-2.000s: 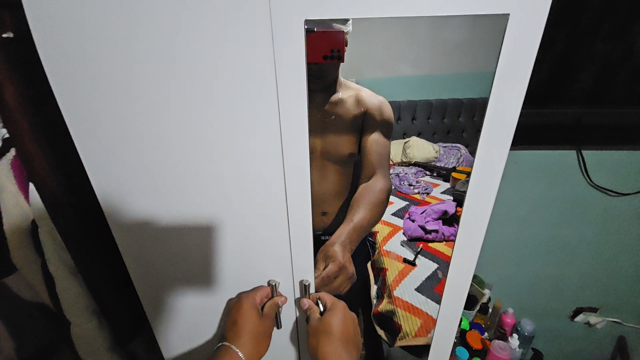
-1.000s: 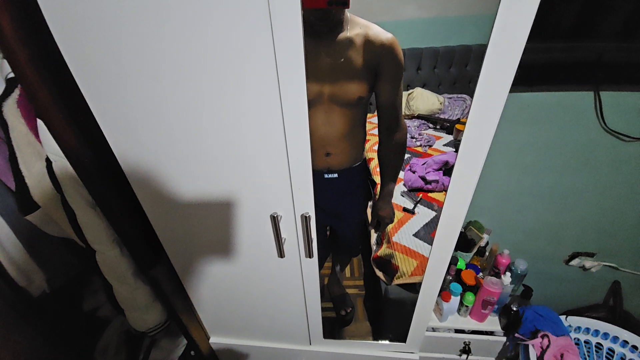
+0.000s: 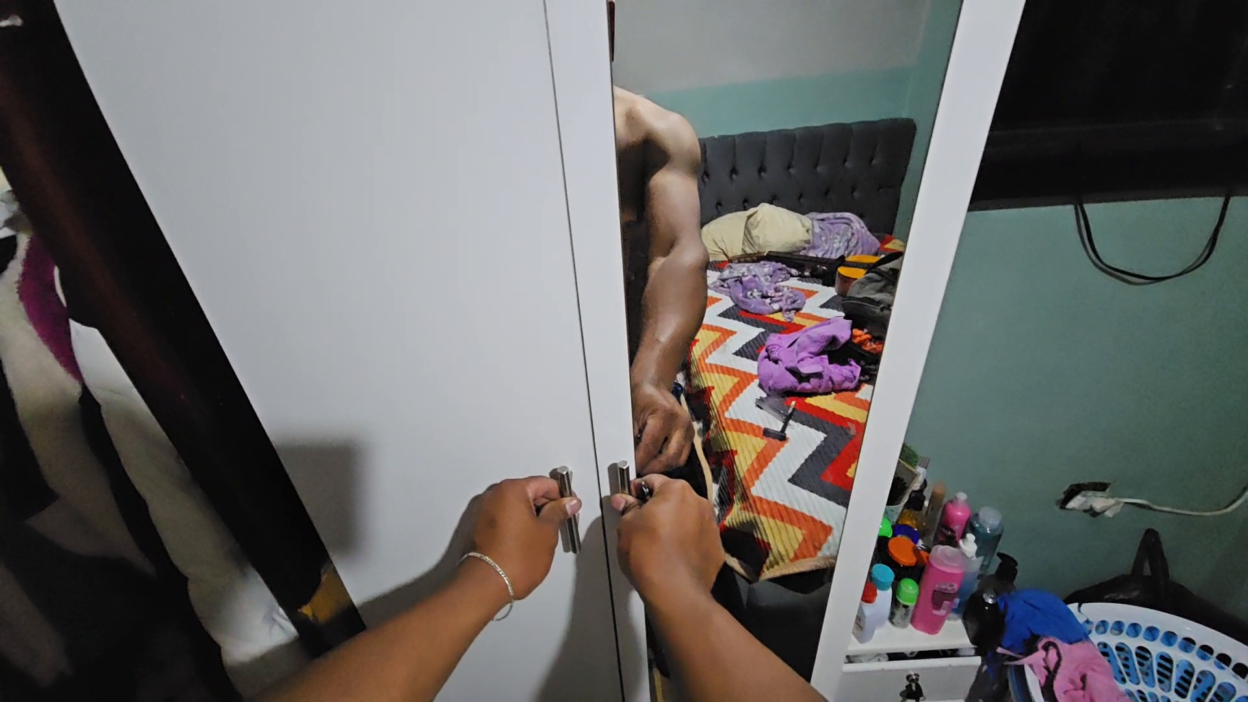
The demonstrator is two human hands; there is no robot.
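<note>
Two white wardrobe doors stand side by side, the left one plain (image 3: 341, 244) and the right one framing a tall mirror (image 3: 780, 468). My left hand (image 3: 517, 531), with a chain bracelet at the wrist, grips the left door's metal bar handle (image 3: 568, 531) between thumb and fingers. On the right door's metal handle (image 3: 624, 478), my right hand (image 3: 668, 536) has its fingers closed, hiding the handle's lower part. Only a narrow dark line parts the two doors. The mirror shows a bare arm and a bed with a zigzag cover and rumpled cloths.
Bottles (image 3: 939, 590) crowd a white drawer unit (image 3: 912, 678) right of the wardrobe. Beside it is a white laundry basket (image 3: 1170, 624) with blue and pink cloth. A cable (image 3: 1185, 509) runs from a wall hole. Fabric hangs beyond a dark post (image 3: 175, 351) at left.
Both hands, out of view one second ago, are back on the two door handles, where they also were two seconds ago.
</note>
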